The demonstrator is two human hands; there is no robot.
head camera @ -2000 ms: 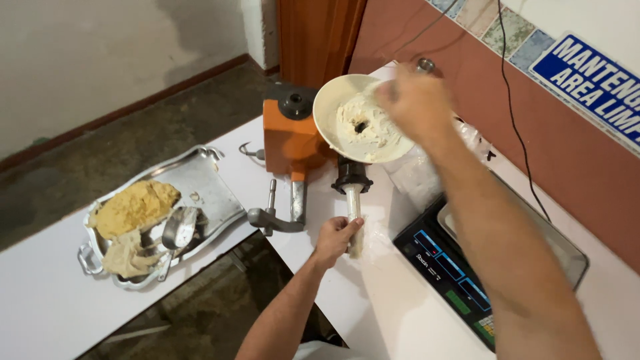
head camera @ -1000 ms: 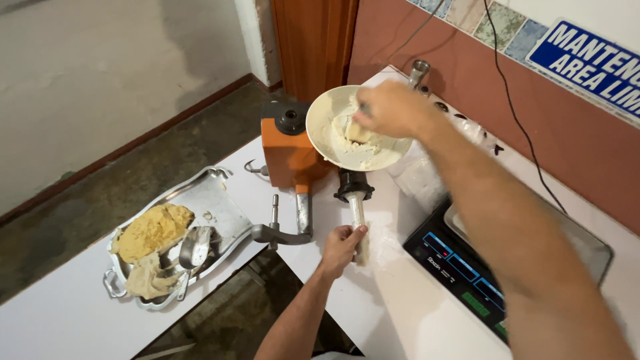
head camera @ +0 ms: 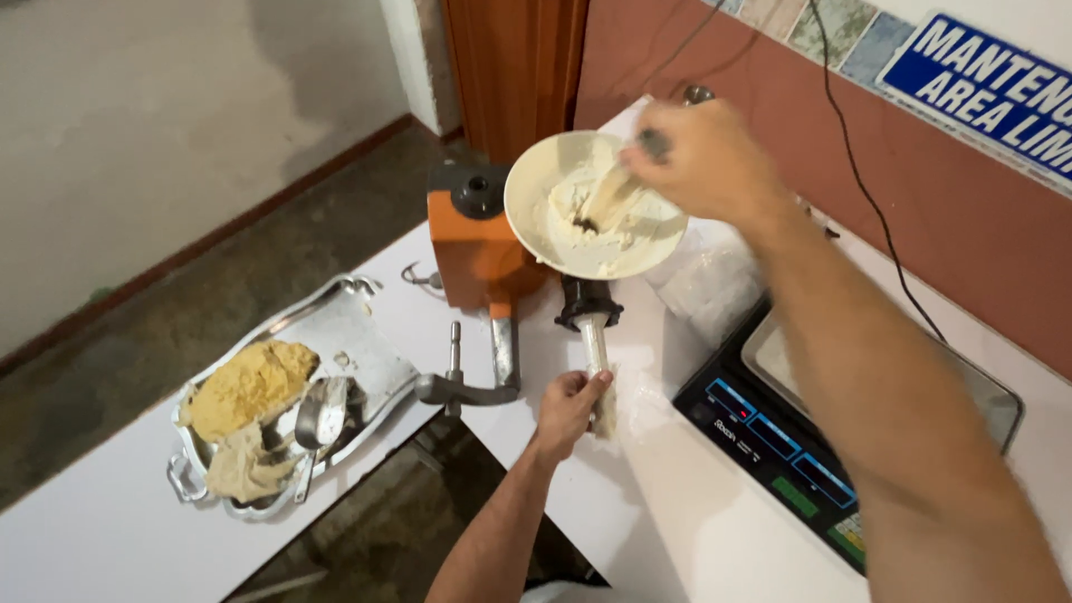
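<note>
A cream hopper bowl (head camera: 529, 209) holds pale, doughy paste (head camera: 615, 205) around a dark hole. My right hand (head camera: 699, 159), blurred, grips the dark handle of a utensil (head camera: 653, 144) over the bowl's right side; the utensil's lower part is hard to make out in the paste. Under the bowl, a black collar (head camera: 588, 314) carries a pale stuffing tube (head camera: 595, 339) pointing down. My left hand (head camera: 574, 410) closes around the tube's lower part, where a thin translucent casing (head camera: 605, 419) hangs. Left of the bowl stands an orange machine housing (head camera: 469, 260).
A metal crank (head camera: 469, 394) lies before the machine. At left, a silver tray (head camera: 368, 335) bears yellow dough (head camera: 247, 385), beige dough (head camera: 243, 465) and a metal scoop (head camera: 322, 414). A digital scale (head camera: 754, 452) and plastic bags (head camera: 712, 276) are at right. The white table (head camera: 84, 536) has a gap near me.
My right hand moves about over the bowl, and the paste around the hole has shifted. The hole was covered one second ago and shows now. My left hand stays at the tube.
</note>
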